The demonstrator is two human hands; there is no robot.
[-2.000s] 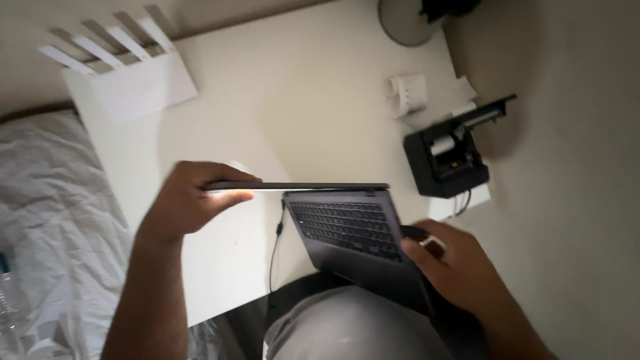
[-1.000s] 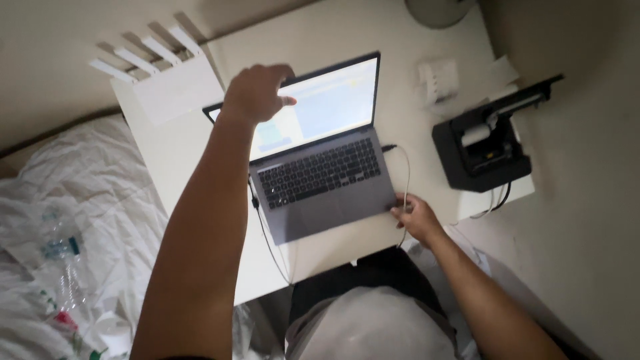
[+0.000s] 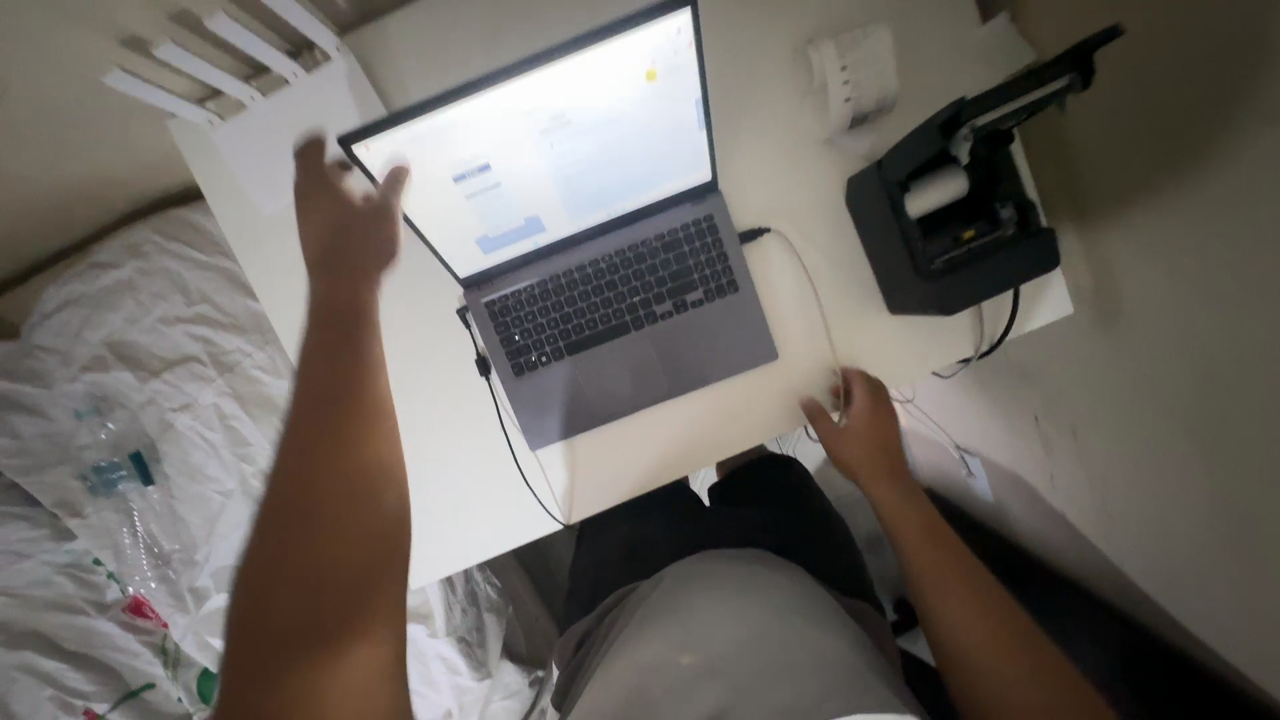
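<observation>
A gray laptop (image 3: 640,330) rests on the white table (image 3: 450,520) with its lid raised and its screen (image 3: 560,140) lit. Beside the left edge of the screen is my left hand (image 3: 350,215), thumb and fingers apart, holding nothing; it is slightly blurred. My right hand (image 3: 862,425) is by the table's front edge, thumb apart from the fingers. A thin pale cable (image 3: 815,285) runs from the laptop's right side to that hand; whether the fingers grip it is unclear. A black cable (image 3: 497,400) leaves the laptop's left side and hangs over the front edge.
A black receipt printer (image 3: 950,220) with its cover raised and a paper roll (image 3: 937,190) inside stands at the right. Behind it lies a crumpled paper strip (image 3: 855,80). A white router (image 3: 290,130) with several antennas is back left. Plastic bottles (image 3: 135,490) lie on white bedding (image 3: 170,300).
Two seconds ago both hands held the laptop tilted above the table; now it lies flat with its lid wide open. My left hand has left the screen's top edge for its left side.
</observation>
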